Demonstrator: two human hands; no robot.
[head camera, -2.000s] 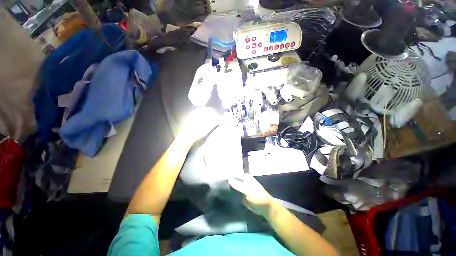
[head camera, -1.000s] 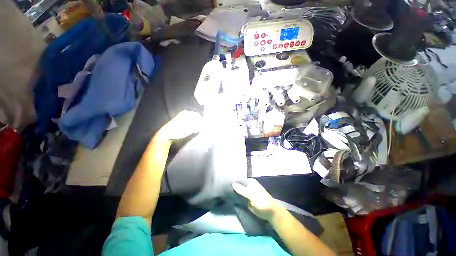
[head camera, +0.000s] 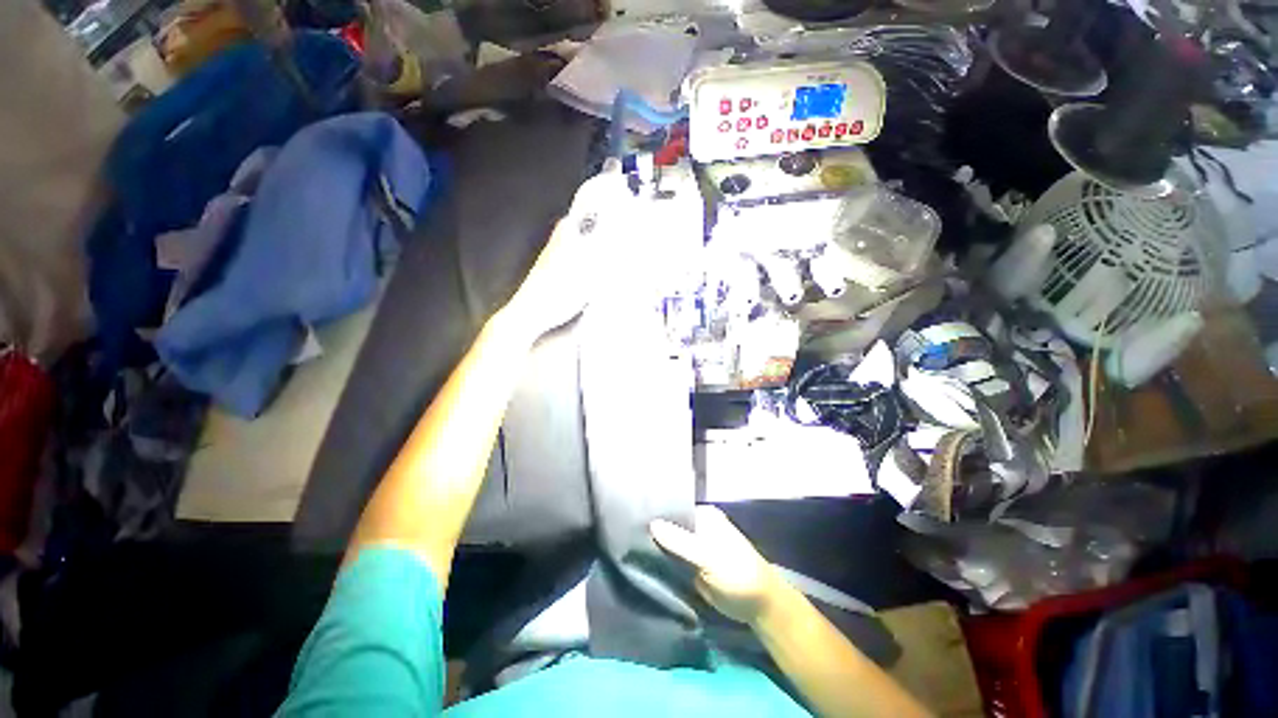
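A dark grey fabric panel (head camera: 634, 484) runs from the white sewing machine (head camera: 659, 232) down to my lap, washed out near the lamp. My left hand (head camera: 555, 285) lies on the cloth just left of the machine head, fingers pointing to it, glaring and hard to make out. My right hand (head camera: 715, 557) grips the panel's right edge near the lap, thumb on top. The needle area (head camera: 678, 312) is lost in glare. A cream control panel (head camera: 788, 110) with a blue screen stands behind the machine.
Long dark cloth (head camera: 407, 351) and a blue garment heap (head camera: 301, 253) lie left. Black cord (head camera: 841, 400), tangled strips (head camera: 967, 407) and a clear container (head camera: 886, 236) are right. A white fan grille (head camera: 1121, 253) stands farther right; a red crate (head camera: 1033, 659) is lower right.
My left hand has moved forward along the cloth towards the machine head since a second ago. The panel now lies straighter and flatter. My right hand stays near the same place, holding the edge.
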